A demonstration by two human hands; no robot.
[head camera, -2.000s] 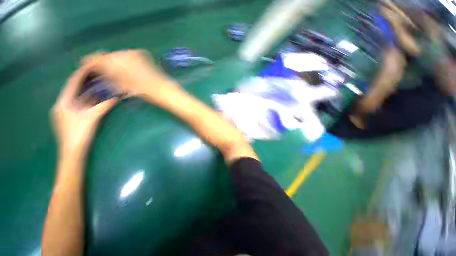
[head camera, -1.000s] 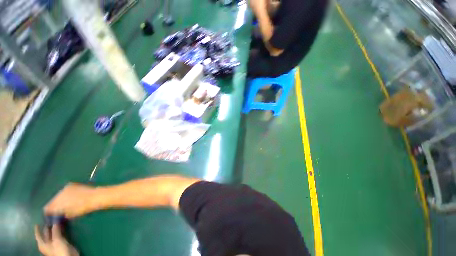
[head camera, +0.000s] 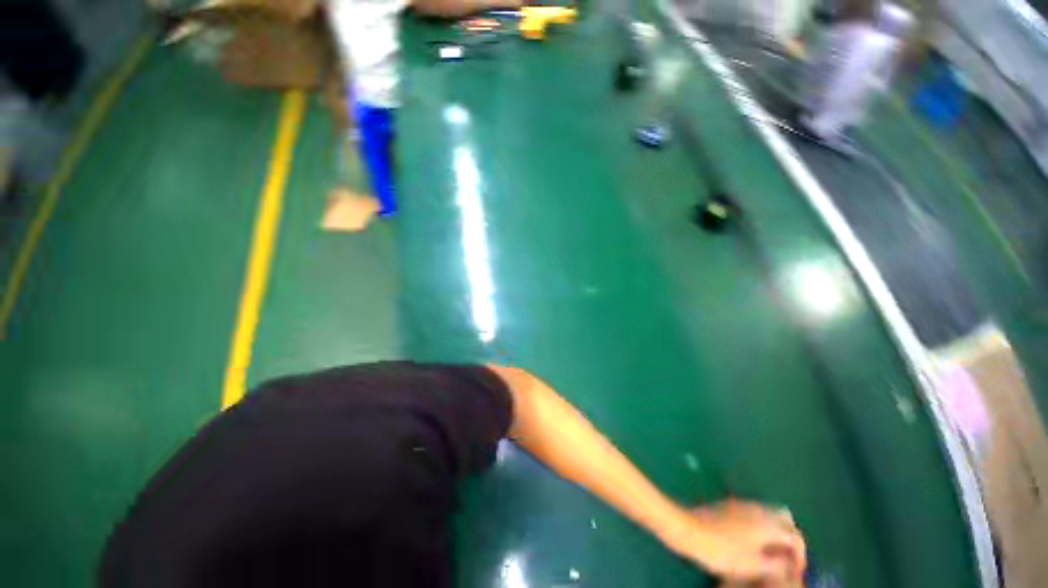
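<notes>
My left hand (head camera: 753,542) is blurred at the bottom right, fingers curled, at the end of a bare forearm with a black sleeve. A small dark blue part (head camera: 816,577) shows at its fingertips, mostly cut off by the lower edge. My right hand is not in view. On the green bench (head camera: 575,264) lie a black unit (head camera: 715,214) with a yellow-green patch, a small round blue-and-white part (head camera: 650,136) and a dark unit (head camera: 629,75), all separate from my hand.
The bench's pale raised edge (head camera: 845,236) curves down the right. A yellow object (head camera: 546,20) lies at the top. A person's pale sleeve (head camera: 370,52) is at upper left, near a cardboard box (head camera: 270,46). A yellow floor line (head camera: 267,230) runs on the left.
The view has swung to another stretch of bench. The box, bags, heap and blue stool have left the picture. My left arm now shows; my right arm no longer does.
</notes>
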